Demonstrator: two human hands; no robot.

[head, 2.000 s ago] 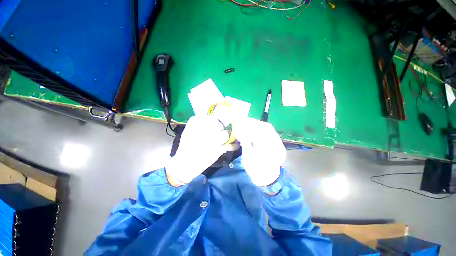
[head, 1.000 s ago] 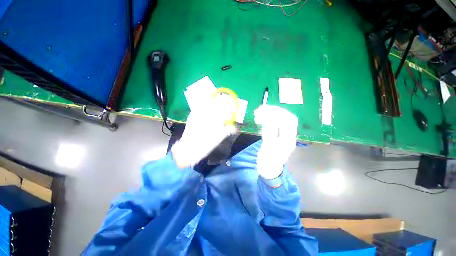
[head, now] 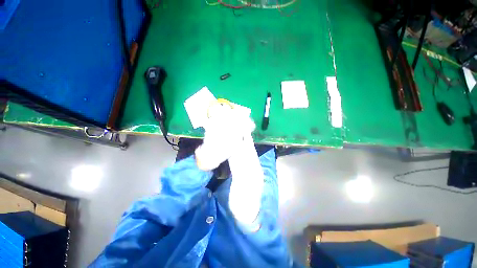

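My left hand [head: 213, 144], in a white glove, holds the yellow tape roll [head: 222, 102] at the bench's front edge. The roll's upper rim shows above the glove. My right hand [head: 245, 172], also gloved in white, is against the left hand beside the roll; glare hides its fingers, so its grip cannot be told. White paper labels [head: 199, 106] lie on the green bench just behind the roll, partly covered by the hands. The marker pen [head: 267, 111] lies to the right of the hands, with a square white slip [head: 294, 95] beyond it.
The barcode scanner [head: 156, 93] lies on the left, its cord over the edge, beside a large blue pack [head: 63, 47]. A small black piece [head: 225, 76] lies behind the labels. A white label strip [head: 334, 102] and a mouse [head: 445, 113] are to the right. Blue packs [head: 361, 254] are below.
My right hand was apart from the left one, near the pen, and has moved left against it. The pen now shows fully. The view has shifted slightly.
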